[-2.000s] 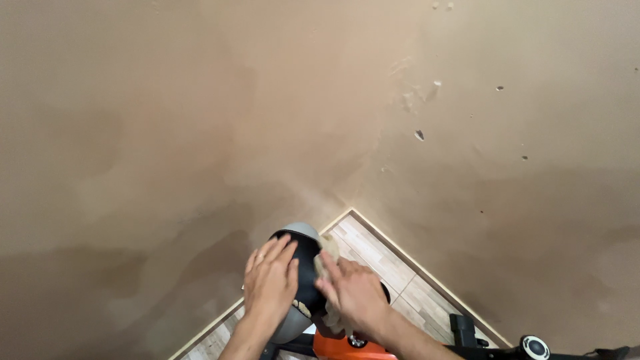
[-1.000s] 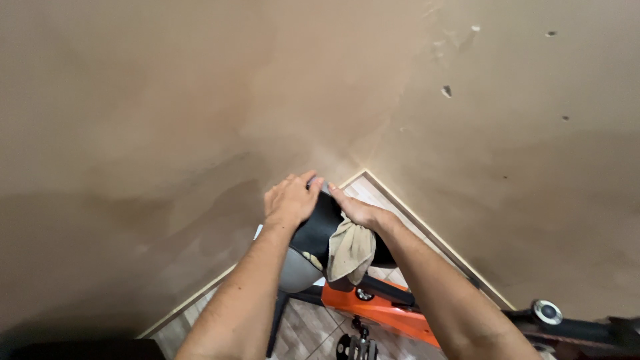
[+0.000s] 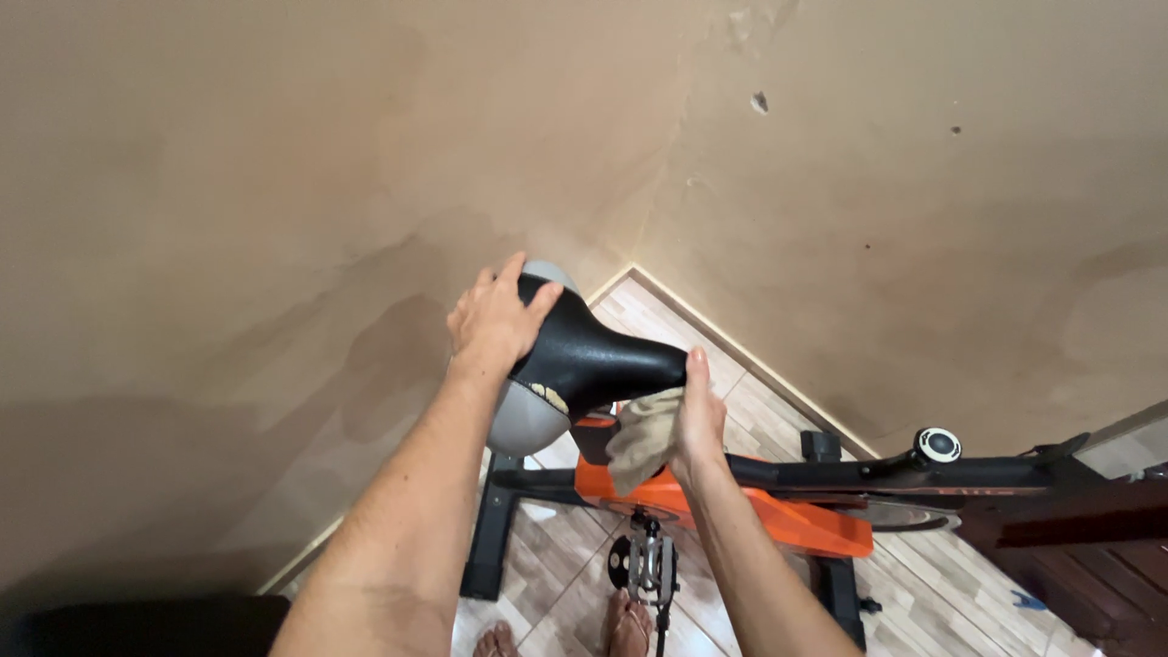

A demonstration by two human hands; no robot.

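Note:
The black and grey saddle of an exercise bike lies between my hands, its nose toward the right. Its cover is torn at the lower edge, where pale foam shows. My left hand rests spread over the saddle's wide rear part. At the nose, my right hand grips a beige cloth, which hangs below the saddle, and the thumb lies against the tip. The bike's orange frame cover is underneath.
Two beige walls meet in a corner beyond the saddle. A tension knob stands on the black frame at right. Below are a pedal, my feet and the tiled floor. A dark object is at the lower left.
My hands, close together over the saddle before, are now apart: the left at its rear, the right at its nose with the cloth. More of the saddle and bike shows.

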